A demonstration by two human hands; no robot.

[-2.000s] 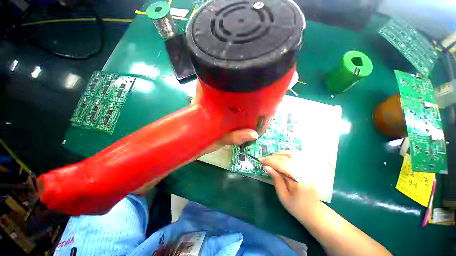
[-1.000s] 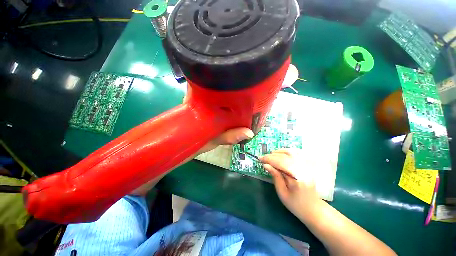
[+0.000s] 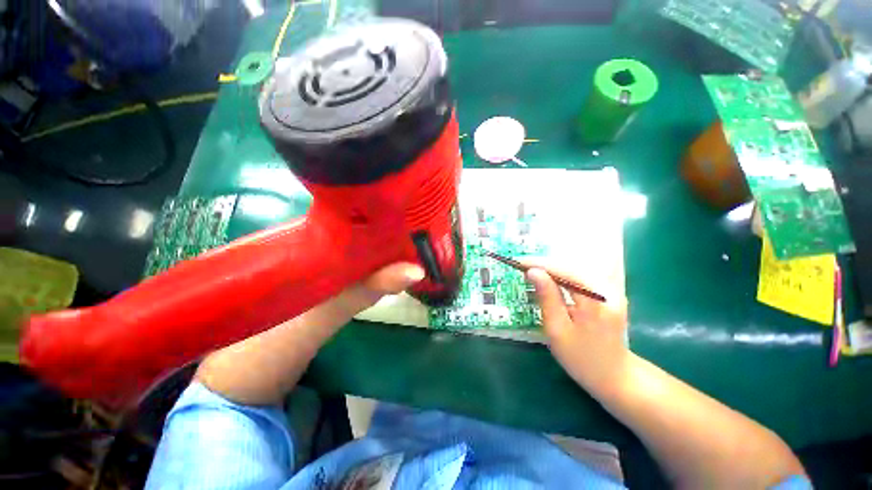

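A large red heat gun [image 3: 373, 215] with a round black vented cap fills the left middle. My left hand [image 3: 392, 279] holds it from beneath, mostly hidden behind it. Its front end covers the left part of a green circuit board panel [image 3: 507, 301] with black chips. The panel lies on a pale backing board [image 3: 583, 230]. My right hand [image 3: 578, 321] holds thin reddish-brown tweezers [image 3: 564, 281] like a pen, points over the panel's middle. I cannot tell whether the points touch it.
A pink-white cup [image 3: 500, 140] with thin sticks stands behind the backing board. A green spool [image 3: 620, 99] is farther right. Other boards lie at left [image 3: 191, 230] and right [image 3: 779, 167], near a yellow note [image 3: 795, 285] and pink pen. An orange-brown round object [image 3: 715, 167] is beside the right board.
The heat gun has moved left in view, uncovering more of the panel and the cup. The tweezers now show longer, with their points higher over the panel. The view has shifted.
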